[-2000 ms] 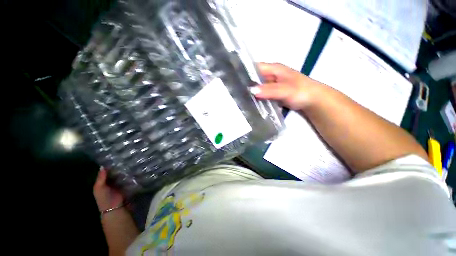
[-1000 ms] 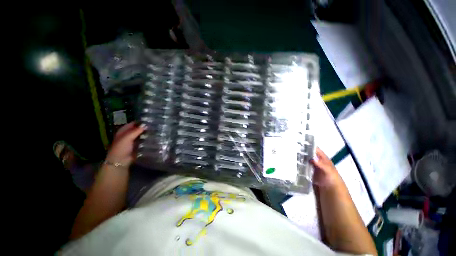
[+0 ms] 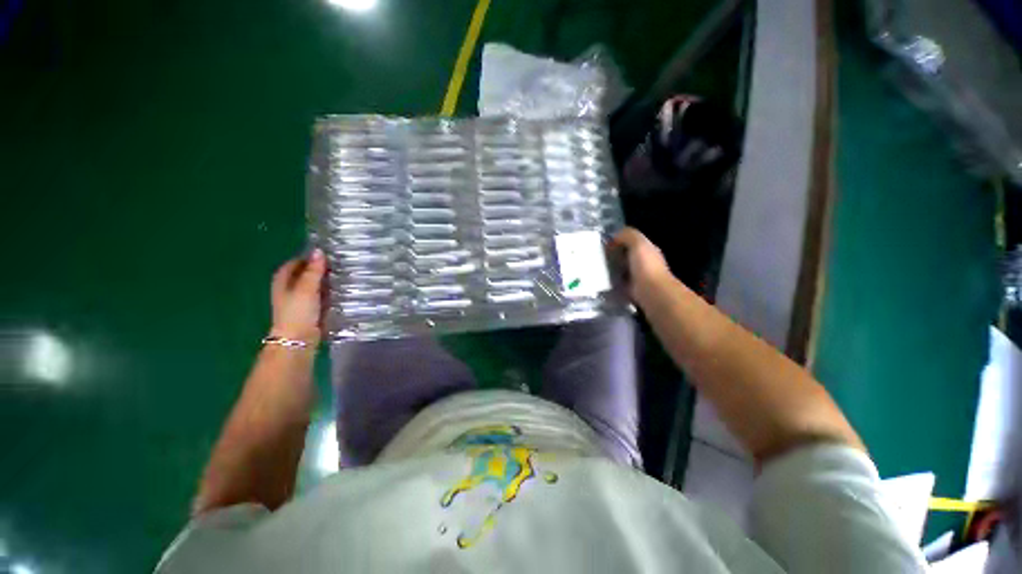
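Observation:
A clear plastic blister tray (image 3: 460,213) with rows of slim shiny parts is held level over my lap, above the green floor. A white label (image 3: 583,265) with a green mark sits at its near right corner. My left hand (image 3: 299,294) grips the tray's left edge, with some fingers hidden under it. My right hand (image 3: 639,265) grips the tray's right edge near the label, its fingers partly hidden.
A crinkled clear plastic bag with white material (image 3: 544,84) lies beyond the tray. The bench edge (image 3: 773,179) runs along the right, with its green mat (image 3: 897,258) beyond. White papers (image 3: 906,505) lie at lower right. A dark object (image 3: 686,140) is beside the bench.
The tray and both hands have turned away from the bench and are now over the lap and floor. The bench papers have shifted to the right edge of view.

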